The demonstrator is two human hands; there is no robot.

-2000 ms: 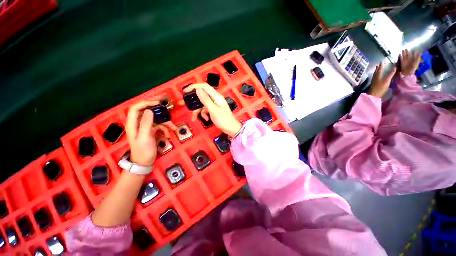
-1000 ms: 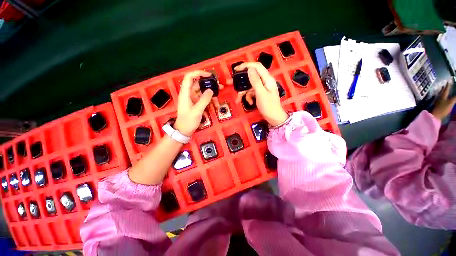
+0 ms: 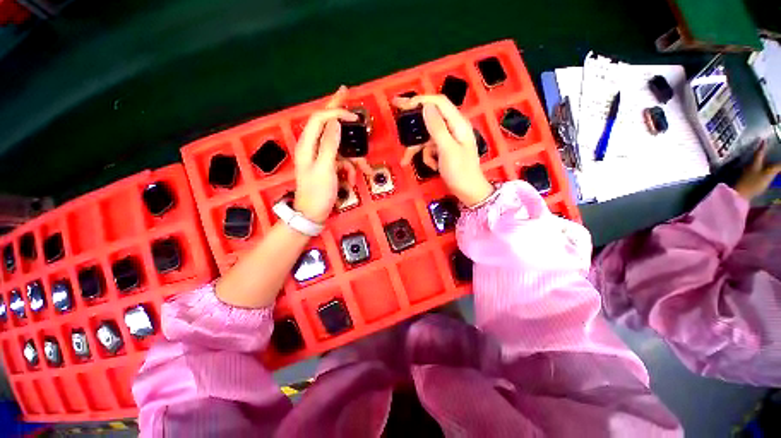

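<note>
My left hand [image 3: 318, 167], with a pale wristband, holds a black smartwatch unit [image 3: 353, 137] by its edges, glossy screen up, above the red compartment tray [image 3: 330, 342]. My right hand [image 3: 452, 147] holds a second black smartwatch unit [image 3: 413, 127] beside it, also screen up. Both screens are dark with small reflections. Below them, face-down watch units with round sensor centres lie in pockets: a light one [image 3: 381, 180], a silver one [image 3: 355, 248] and a coppery one [image 3: 399, 234]. A bright-faced unit [image 3: 309, 266] lies nearby. My fingers hide some pockets.
A second red tray [image 3: 77, 389] with several units adjoins at left. At right are a clipboard [image 3: 555, 94] with record sheets [image 3: 638, 162], a blue pen [image 3: 608, 127], two loose watch units [image 3: 657, 120] and a calculator [image 3: 718, 120]. Another person's pink sleeve [image 3: 685, 274] and hand show beyond.
The view has swung left since the oldest frame, so the trays and papers appear further right. Both hands still hold their units; my left thumb has moved off the front of its unit.
</note>
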